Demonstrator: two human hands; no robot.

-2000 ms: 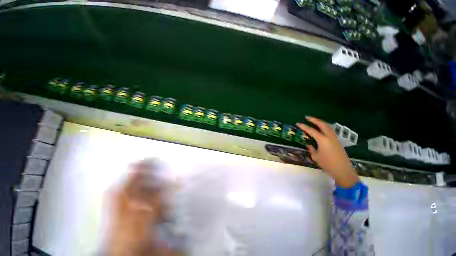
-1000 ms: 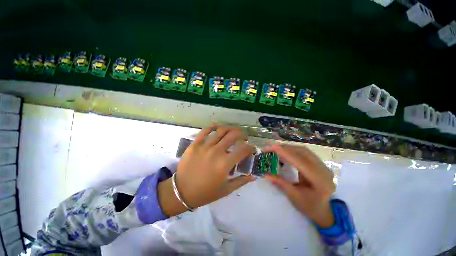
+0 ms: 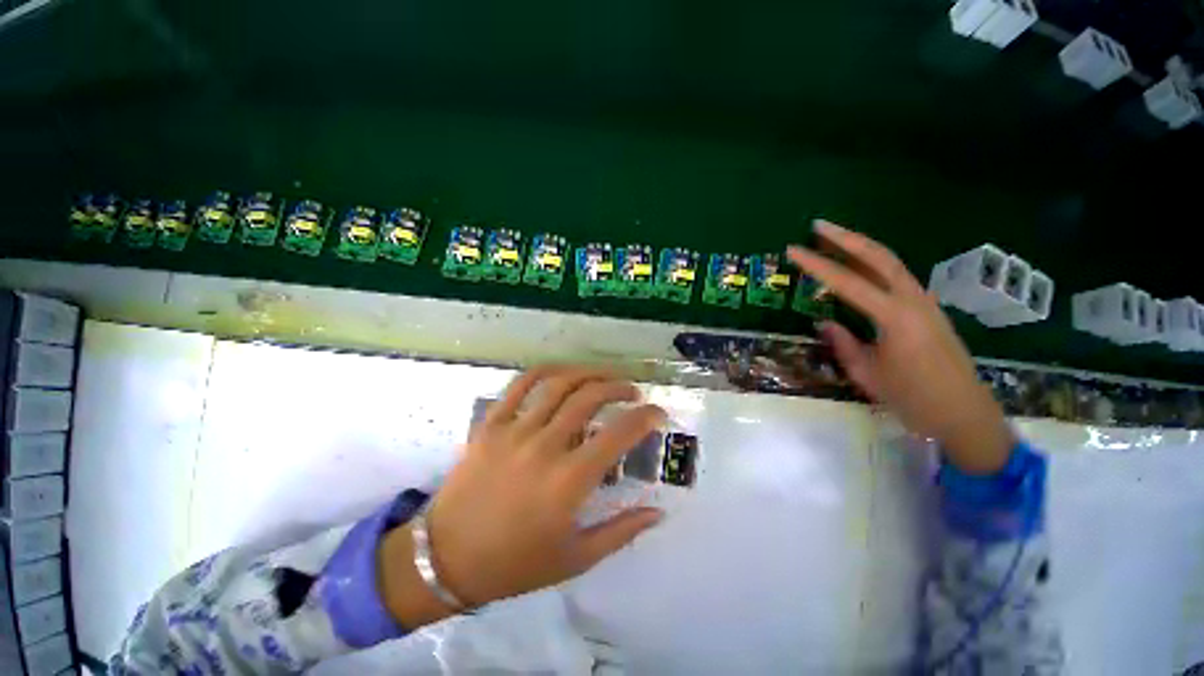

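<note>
My left hand [image 3: 535, 475] lies over a short row of plastic housings on the white bench and hides most of them; whether it grips one I cannot tell. The right end housing [image 3: 680, 458] looks dark inside with yellow bits. An empty grey housing [image 3: 643, 456] shows beside it. My right hand [image 3: 904, 337] reaches over the belt edge, fingers at the right end of the row of green circuit boards [image 3: 636, 271]. The end circuit board [image 3: 809, 296] is partly hidden by these fingers; whether they touch it I cannot tell.
White housing groups [image 3: 990, 284] stand on the dark green belt [image 3: 555, 119] at the right, more at the upper right. A line of housings [image 3: 37, 456] edges the bench at the left. A pale crumpled heap [image 3: 515, 639] lies near my body.
My right hand has left the green board and housing on the bench and moved right and up to the belt. My left hand has stayed over the housing row. The end housing now shows dark and yellow.
</note>
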